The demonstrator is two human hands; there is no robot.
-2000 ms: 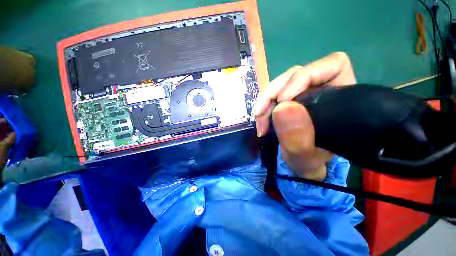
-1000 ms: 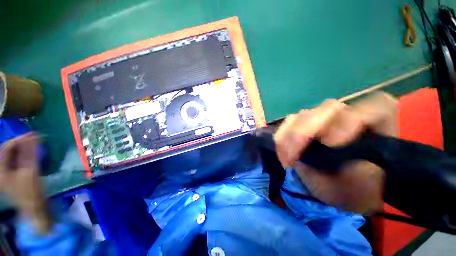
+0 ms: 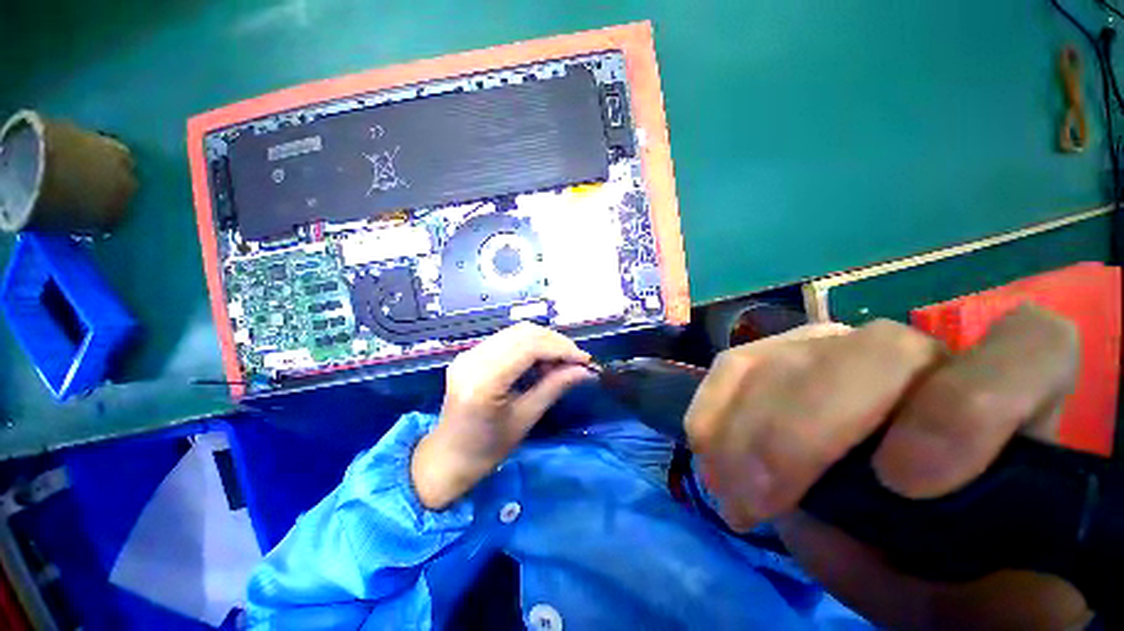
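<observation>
An open laptop base (image 3: 419,160) lies in an orange-red foam tray (image 3: 672,222), with its long black battery, green board and round fan (image 3: 499,261) showing. My right hand (image 3: 838,431) is shut around a black electric screwdriver (image 3: 986,505), below and right of the laptop. Its tip points left. My left hand (image 3: 505,401) is at the laptop's near edge, thumb and forefinger pinched together at the screwdriver's tip. A tiny dark piece shows at these fingertips, too small to name surely. The dark lid below the near edge is mostly hidden by my hands.
A brown cardboard core (image 3: 74,173) and a small blue screw box (image 3: 62,314) stand on the green bench at the left. Orange-red foam trays (image 3: 1060,333) are at the right. A blue crate (image 3: 93,505) with white sheets is below left. A tan tie (image 3: 1071,99) and cables lie top right.
My left hand has come from the screw box at the left to the laptop's near edge. The screwdriver's tip now meets its fingers. The view has shifted a little.
</observation>
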